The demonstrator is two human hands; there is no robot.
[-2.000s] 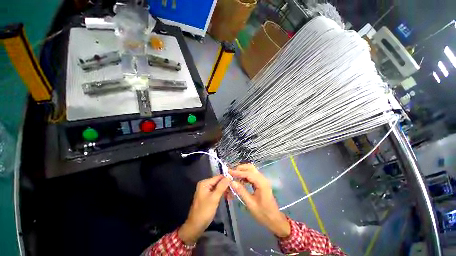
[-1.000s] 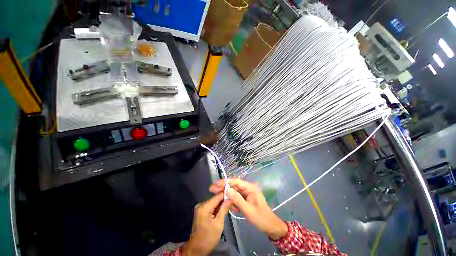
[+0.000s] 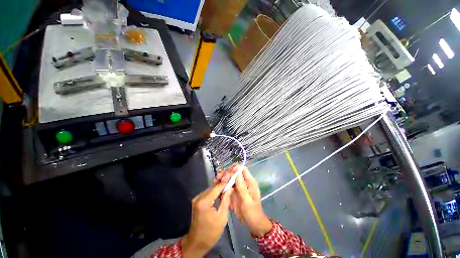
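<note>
A slim white housing [image 3: 230, 182] is held between the fingertips of both hands, low in the middle of the view. The short white cable tail [image 3: 244, 147] curves up from it and ends near the press's right front corner. The long cable [image 3: 323, 164] runs from behind my right hand up to the rack at the right. My left hand [image 3: 208, 211] grips the housing from the left and below. My right hand [image 3: 247, 201] holds it from the right. Whether a circuit board is inside is hidden by the fingers.
The welding press's white plate [image 3: 146, 103] with grey clamp bars stands at upper left. Its front has green buttons [image 3: 64, 136] and a red button [image 3: 125, 126]. Yellow-black posts [image 3: 203, 61] flank it. A large white cable bundle [image 3: 312, 85] hangs from a metal rail [image 3: 411, 166].
The cable tail has swung into a wider curve to the right. The housing is tilted and shows more between my fingers. My right hand has turned more upright. The press has shifted left in view.
</note>
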